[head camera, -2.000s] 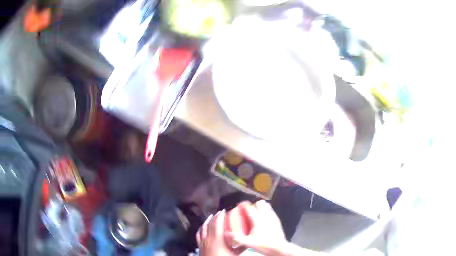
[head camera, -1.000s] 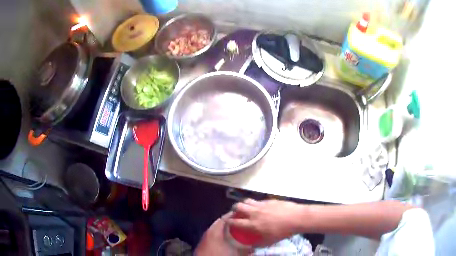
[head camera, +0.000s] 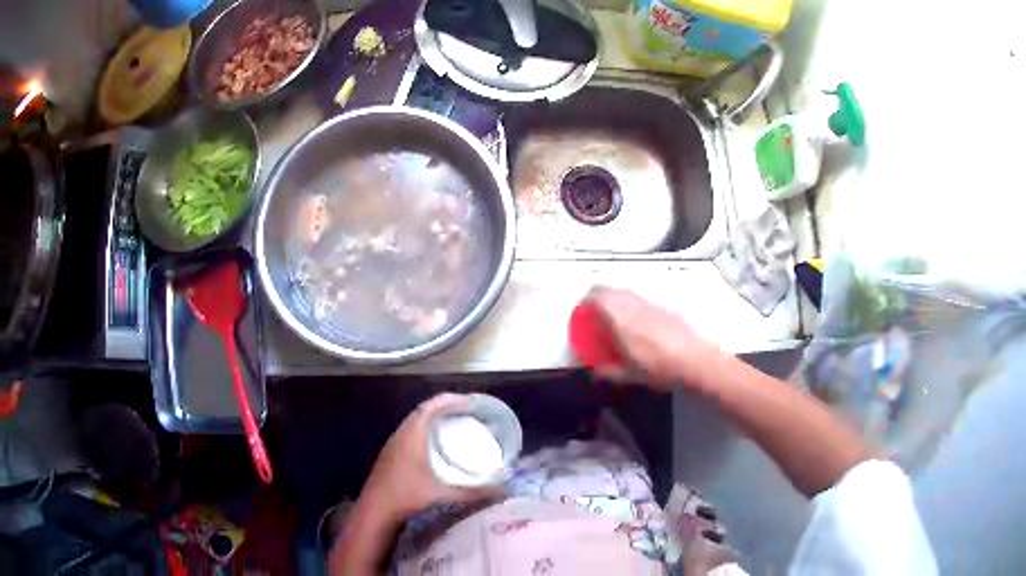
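My left hand (head camera: 411, 467) holds a small clear jar (head camera: 474, 441) with white contents. The jar is open at the top, in front of the counter edge. My right hand (head camera: 639, 335) has its fingers on a red screw cap (head camera: 591, 334) at the counter's front edge, right of the pot. A large silver pot (head camera: 388, 233) on the counter holds cloudy liquid and meat pieces. A red turner (head camera: 225, 302) lies on a rectangular steel tray (head camera: 167, 388), its handle sticking out over the front.
Bowls of cut greens (head camera: 210, 180) and sliced raw meat (head camera: 263, 59) stand at the left. A pressure cooker lid (head camera: 509, 47) lies behind the steel sink (head camera: 675, 146). A yellow jug (head camera: 703, 34), a pump bottle (head camera: 804, 152) and a cloth (head camera: 759, 261) surround the sink. A lidded wok (head camera: 25, 242) is far left.
The red cap has come off the jar and moved right with my right hand to the counter edge. My left hand keeps the jar. The view has shifted right.
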